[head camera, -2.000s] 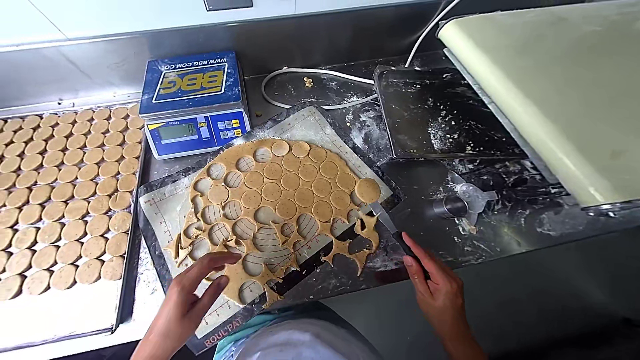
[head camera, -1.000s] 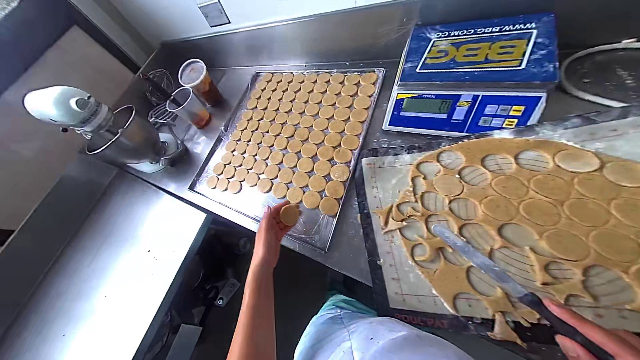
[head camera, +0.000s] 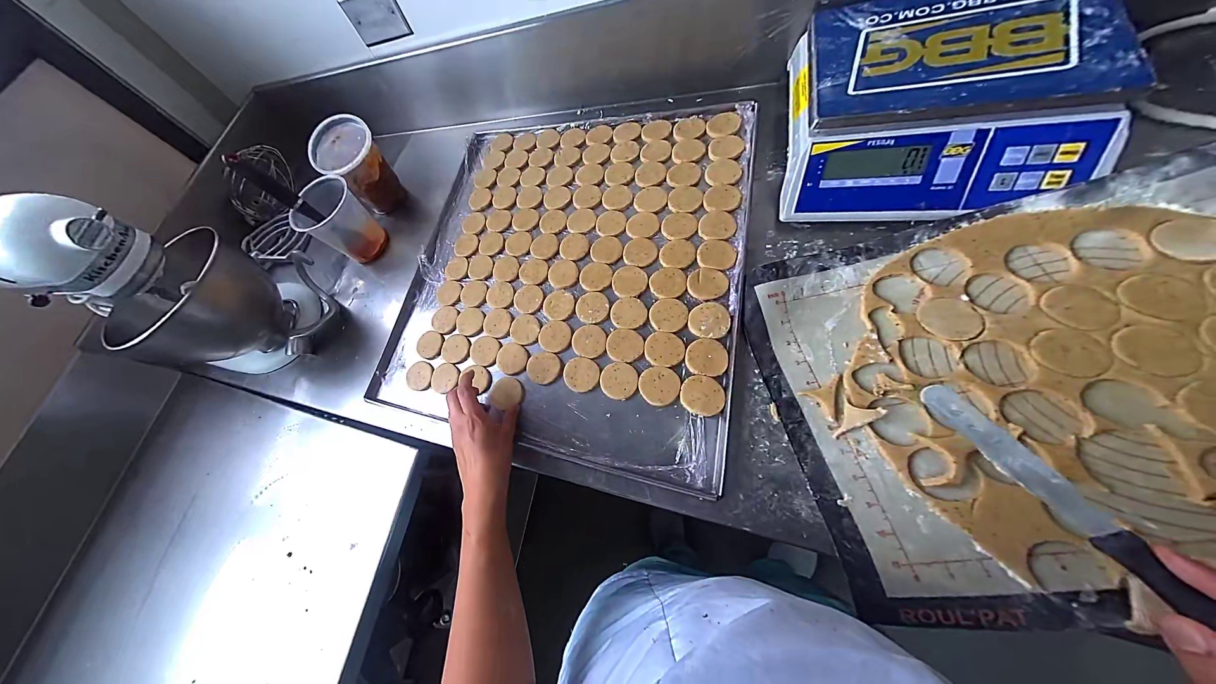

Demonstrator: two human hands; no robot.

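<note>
Rows of round dough discs lie on a metal baking tray [head camera: 608, 427] lined with clear film. At its near edge my left hand [head camera: 483, 432] has its thumb and fingers around a dough disc [head camera: 506, 393], beside the nearest row. My right hand [head camera: 1192, 598], partly cut off at the right edge, grips the black handle of an offset or straight metal spatula [head camera: 1026, 465]; the exact kind is unclear. The blade is over a cut dough sheet [head camera: 1007, 527] on a silicone baking mat [head camera: 826, 332]. Many round openings show the mat, while some cut discs remain in the sheet.
A blue digital scale [head camera: 950, 171] stands behind the mat. At the left are a stand mixer [head camera: 76, 247] with a steel bowl [head camera: 204, 304], a wire whisk [head camera: 261, 185] and two plastic containers [head camera: 356, 161] [head camera: 337, 223]. A steel worktop [head camera: 190, 532] lies at the near left.
The view has swung left to the tray. My left hand has gone from the dough sheet to the tray with a disc. The spatula has moved from the sheet's right side to its left part.
</note>
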